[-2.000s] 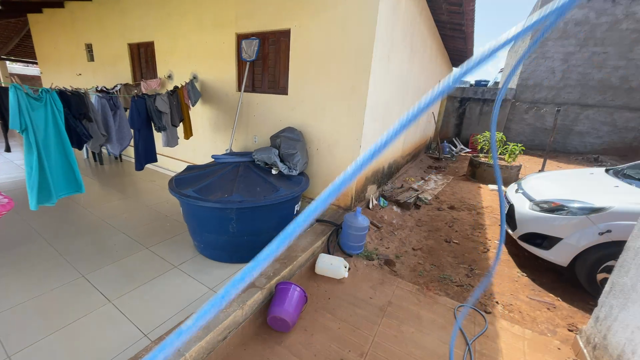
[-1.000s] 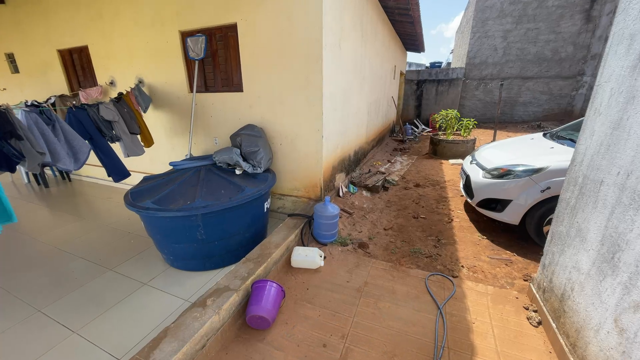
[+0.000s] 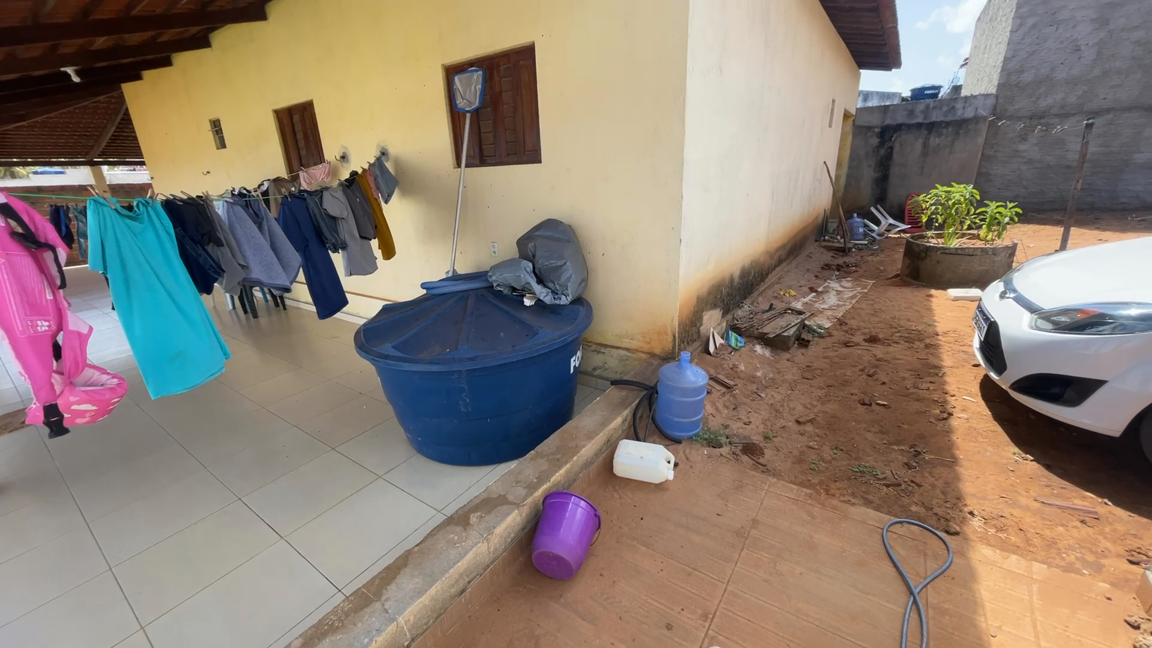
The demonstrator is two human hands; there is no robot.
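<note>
Neither my left hand nor my right hand shows in the head view. Ahead, a large blue water tank (image 3: 472, 387) with a lid stands on the tiled porch, and a crumpled grey cover (image 3: 551, 261) lies on top of it. A purple bucket (image 3: 564, 535) leans tilted by the porch ledge. Beyond it a white plastic jug (image 3: 643, 461) lies on its side, and a blue water jug (image 3: 681, 398) stands upright beside a dark hose. A grey hose (image 3: 916, 585) lies looped on the paving at the lower right. Clothes, including a turquoise garment (image 3: 160, 292), hang from a line at left.
The raised porch ledge (image 3: 486, 531) runs between tiles and lower paving. A long-handled pool net (image 3: 461, 171) leans on the yellow wall behind the tank. A white car (image 3: 1071, 342) stands on dirt at right, near a round planter (image 3: 958, 261). Boards and debris (image 3: 774, 324) lie along the house.
The blue line that crossed close in front of the view two seconds ago is out of sight. The view has shifted somewhat; the bucket and jugs lie as before.
</note>
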